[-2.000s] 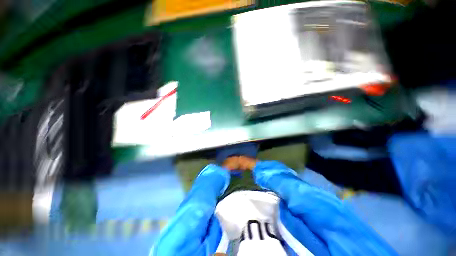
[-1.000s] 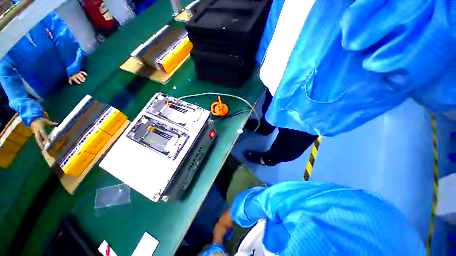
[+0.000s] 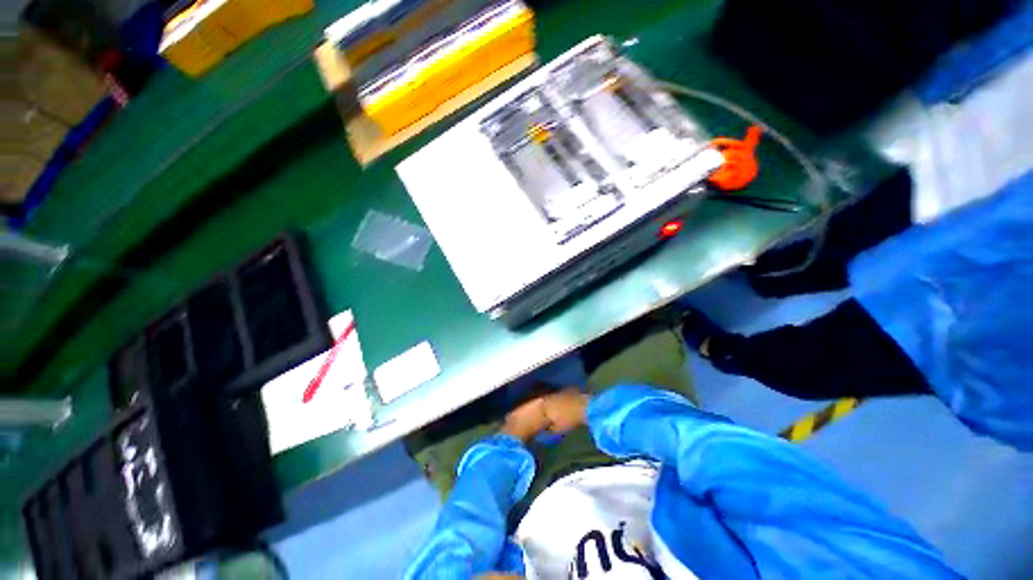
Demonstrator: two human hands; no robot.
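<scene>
My left hand and my right hand are together in my lap, below the bench edge. They are small and blurred, and I cannot tell whether they hold anything. In front of them a white metal box stands on the green bench. Two silver-grey phone housings, one nearer and one farther, lie side by side in its top, each with a small orange strip. A red light glows on its front.
An orange tool and a grey cable lie right of the box. A red pen lies on white paper beside a white card. Black trays are left, yellow-fronted boxes behind. Another person's blue sleeve is right.
The view has swung left from one second ago, so the black trays and paper show again. Both my hands are now in view; the people at the bench's far side are out of view.
</scene>
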